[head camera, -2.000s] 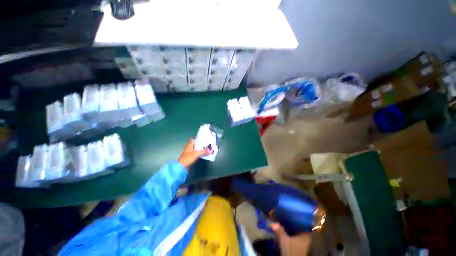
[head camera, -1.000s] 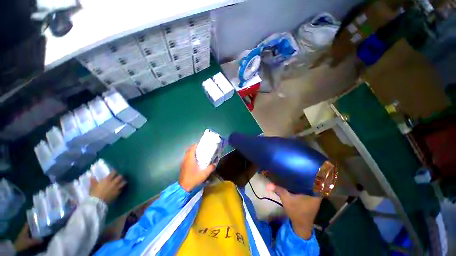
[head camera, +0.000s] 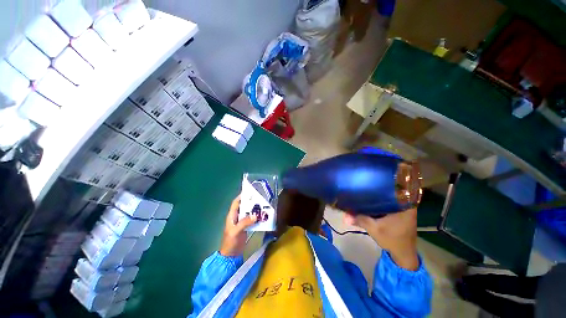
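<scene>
My left hand (head camera: 234, 230) holds a white retail box (head camera: 258, 208) with a dark picture on its front, above the green table. Clear film shows at the box's upper right edge. My right hand (head camera: 395, 235) grips the handle of a dark-blue hair dryer (head camera: 347, 183) with a copper-coloured rear ring. Its black nozzle points left at the box's right side, close to it. Whether nozzle and box touch, I cannot tell.
Wrapped boxes (head camera: 118, 242) stand in rows on the green table (head camera: 192, 205); two more boxes (head camera: 233, 132) lie near its far end. Stacked boxes (head camera: 139, 127) fill the space under the white shelf (head camera: 118, 81). A blue-and-white fan (head camera: 259, 90) stands beyond. Another green bench (head camera: 434, 87) is at right.
The view has turned right. The box in my left hand now shows its pictured front. The dryer stays beside it. The coworker's hands at the left rows are out of view.
</scene>
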